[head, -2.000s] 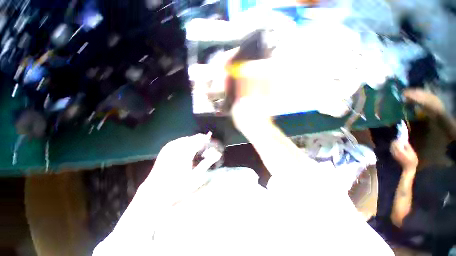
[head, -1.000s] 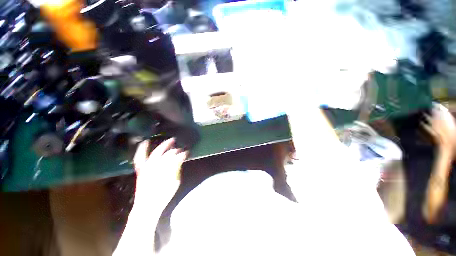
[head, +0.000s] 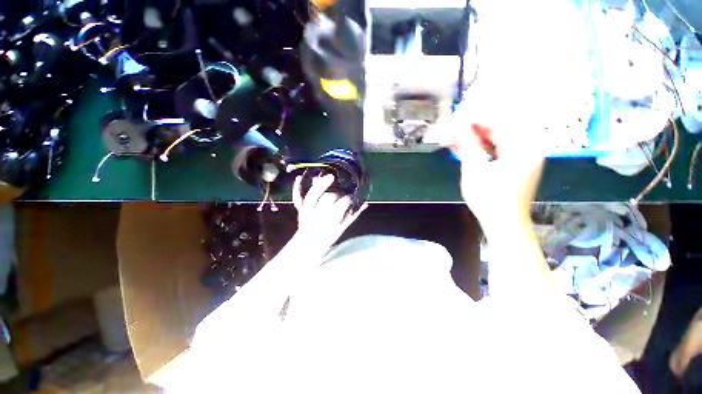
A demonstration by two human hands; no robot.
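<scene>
My left hand (head: 322, 208) is at the bench edge with its fingers on a black round housing (head: 345, 171), which has a thin yellowish lead at its upper left. My right hand (head: 496, 173) is over the near left part of the blue-rimmed small-parts tray (head: 603, 100), beside the screw feeder. It is overexposed, and whether its fingers hold anything cannot be told. The white-grey screw feeder (head: 385, 77) stands between the hands. A blurred dark screwdriver with a yellow label (head: 339, 88) is just left of the feeder, in neither hand.
Black wired housings, one disc-faced (head: 125, 136), heap on the green mat (head: 223, 187) at left. White wired parts (head: 631, 69) lie at right and fill a carton (head: 616, 254) below. Another carton (head: 158, 285) with dark parts is below left. A person's hand (head: 687, 350) shows at lower right.
The view has shifted and steadied. My left hand, earlier at the dark heap's near edge, now has a black housing. My right hand is visible at the tray's near left part.
</scene>
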